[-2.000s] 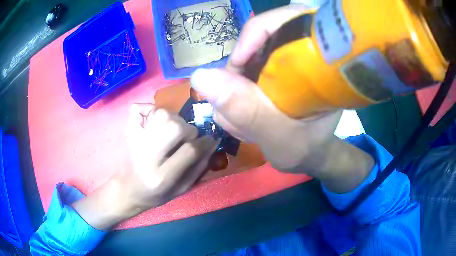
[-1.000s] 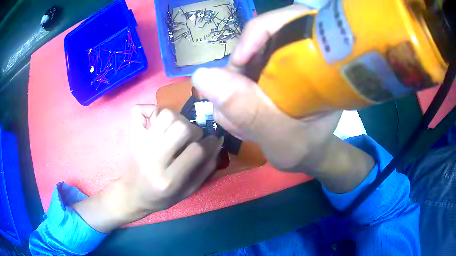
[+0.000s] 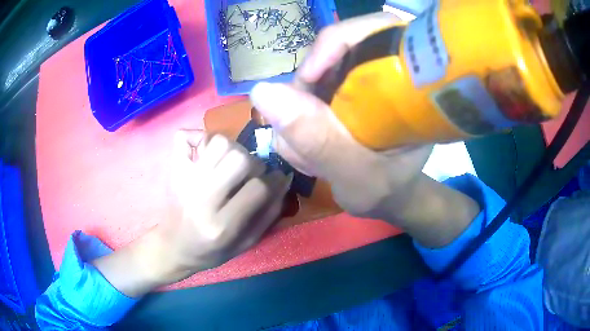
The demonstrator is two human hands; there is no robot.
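A black round housing [image 3: 277, 161] with a white block [image 3: 264, 141] on top sits in the tan-orange fixture [image 3: 226, 120], largely covered by both hands. My right hand [image 3: 362, 165] is closed around a large yellow-orange electric screwdriver [image 3: 394, 84], held above the housing's right side; its tip is hidden. My left hand [image 3: 223, 194] is at the housing's near left, fingers curled with fingertips at its edge; whether it grips the housing or a small part cannot be seen.
A dark blue bin [image 3: 139, 74] of thin red-purple wires and a lighter blue bin [image 3: 218, 58] of metal-ended leads stand on the red-pink mat [image 3: 97, 174]. A black cord [image 3: 517, 194] runs down at right. White paper [image 3: 451, 161] lies right of my wrist. A round black unit [image 3: 61, 23] is far left.
The view has shifted slightly, and the bins sit a little higher in the picture. Both hands stay around the housing, and the screwdriver stays in my right hand, tilted slightly differently.
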